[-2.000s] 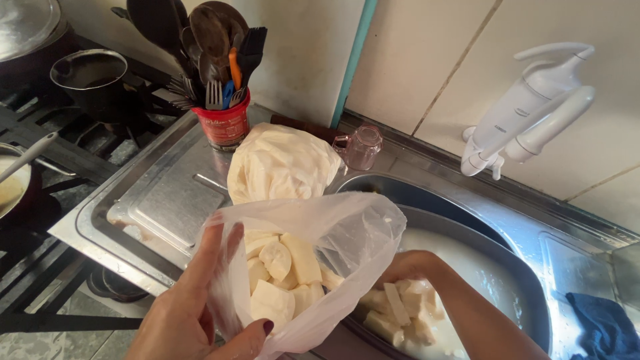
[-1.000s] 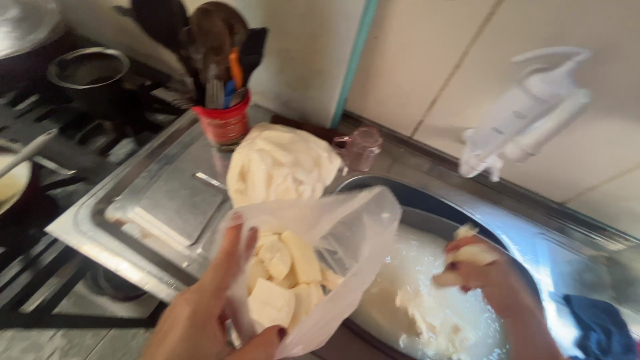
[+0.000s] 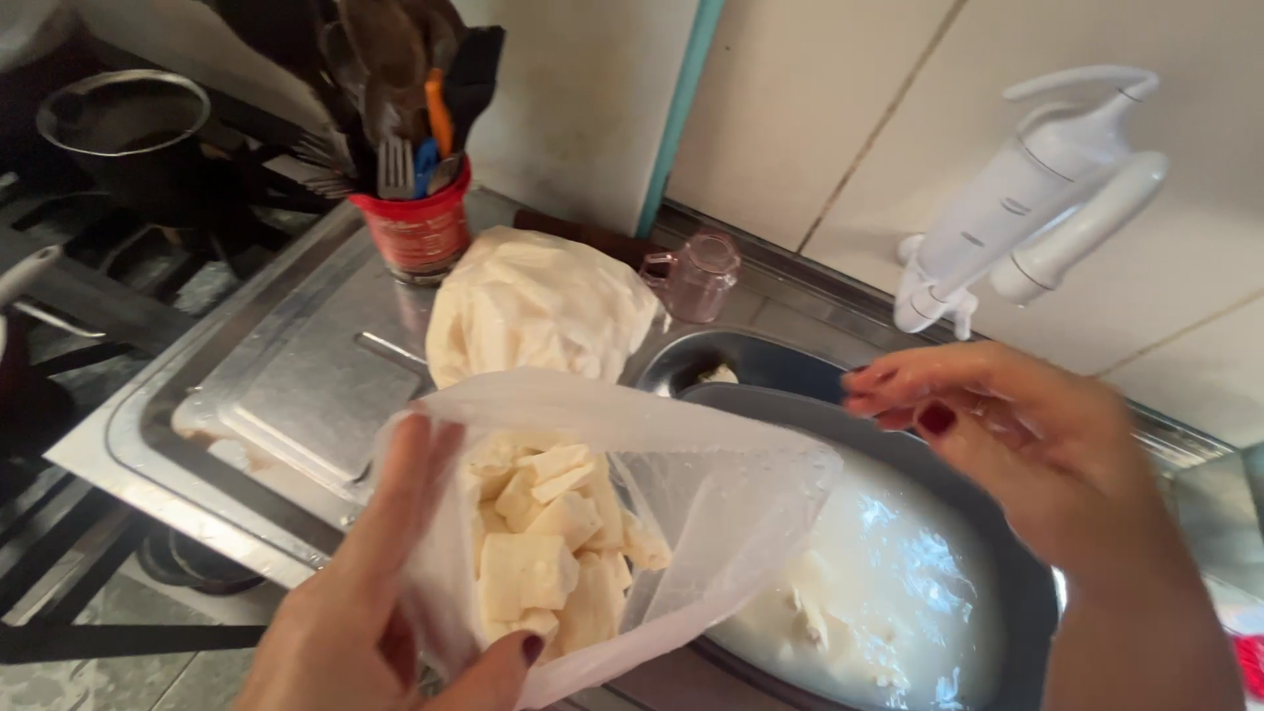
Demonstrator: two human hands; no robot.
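Note:
My left hand (image 3: 395, 592) grips the near left rim of a translucent plastic bag (image 3: 731, 494), holding its mouth wide. Pale, peeled cassava-like chunks (image 3: 528, 573) lie inside the bag. My right hand (image 3: 997, 434) is raised above a dark basin (image 3: 1017, 583), its fingers slightly curled and apart, with nothing seen in them. Cloudy whitish water (image 3: 889, 592) fills the basin, and a few pale pieces (image 3: 815, 627) show under its surface. Behind the bag, a full, pale plastic bag (image 3: 538, 301) rests on the steel counter.
A red tub of utensils (image 3: 415, 222) and an upturned clear glass mug (image 3: 699, 276) stand along the back. White taps (image 3: 1017, 197) jut from the tiled wall. A stove with a dark pot (image 3: 128, 148) is at left. Another dark bowl (image 3: 780, 365) sits behind the basin.
My right hand has risen from the basin, where it held pale pieces a second ago, and is now without them. More chunks lie in the bag. My left hand keeps its hold.

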